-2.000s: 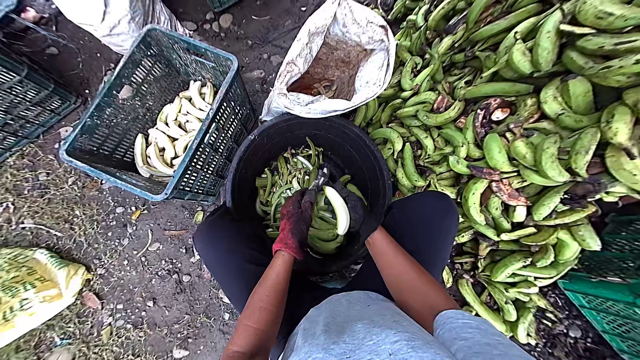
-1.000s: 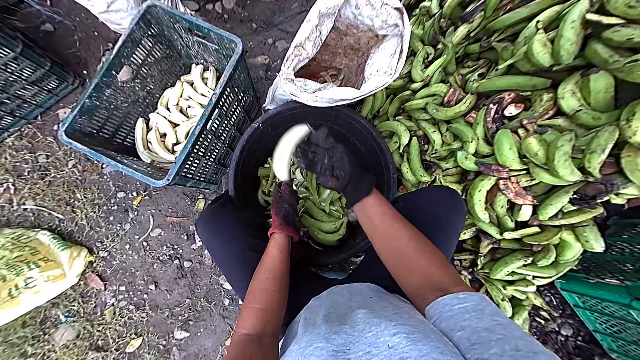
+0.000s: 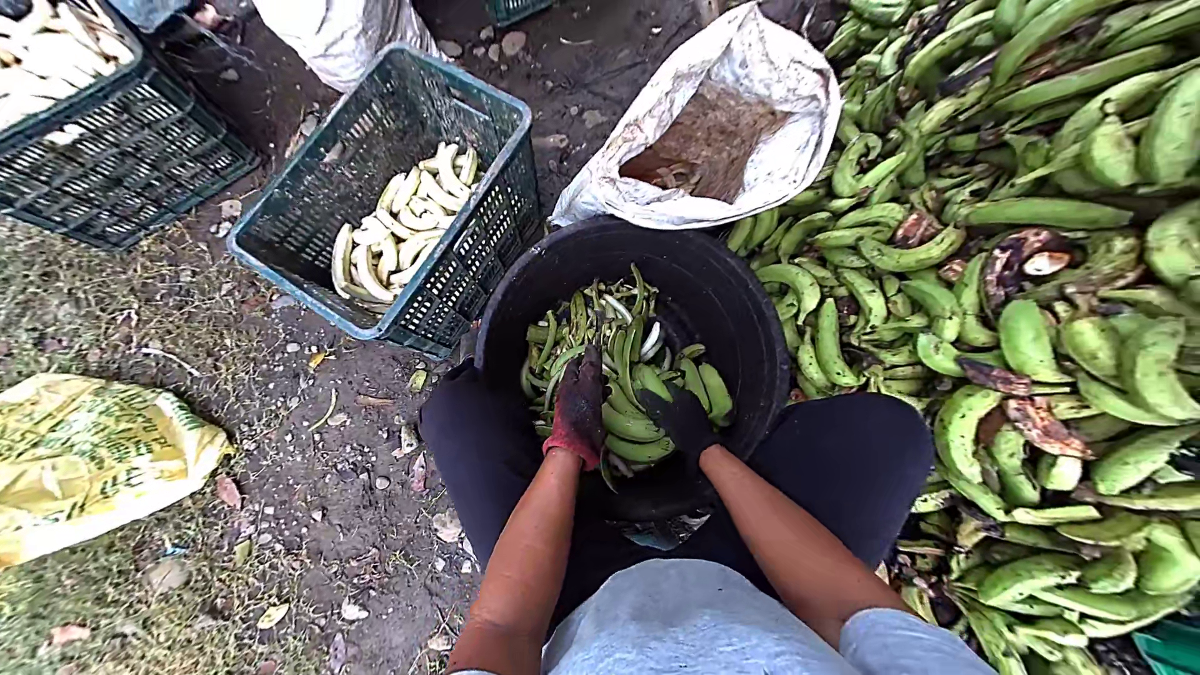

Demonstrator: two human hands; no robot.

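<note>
A round black plastic tub (image 3: pixel 750 328) stands between my knees, with green plantains (image 3: pixel 633 422) and strips of peel (image 3: pixel 572 319) inside. My left hand (image 3: pixel 579 408), in a dark glove with a red cuff, is over the peels at the tub's left side; a thin dark thing shows at its fingertips, too unclear to name. My right hand (image 3: pixel 677 417), in a black glove, touches a green plantain among the others. Its fingertips are partly hidden, so whether it grips the fruit is unclear. Peeled plantains (image 3: pixel 408 225) lie in the dark green plastic crate (image 3: pixel 375 328) at the upper left.
A large heap of green plantains (image 3: pixel 1031 337) fills the right side. An open white woven sack (image 3: pixel 806 122) touches the tub's far rim. Another crate (image 3: pixel 122 159) with peeled plantains stands at the far left, above a yellow and white plastic sack (image 3: pixel 103 459) on the ground.
The peeled plantain seen in my left hand one second ago is no longer there. Both hands are now lower in the tub, my right one among the green plantains.
</note>
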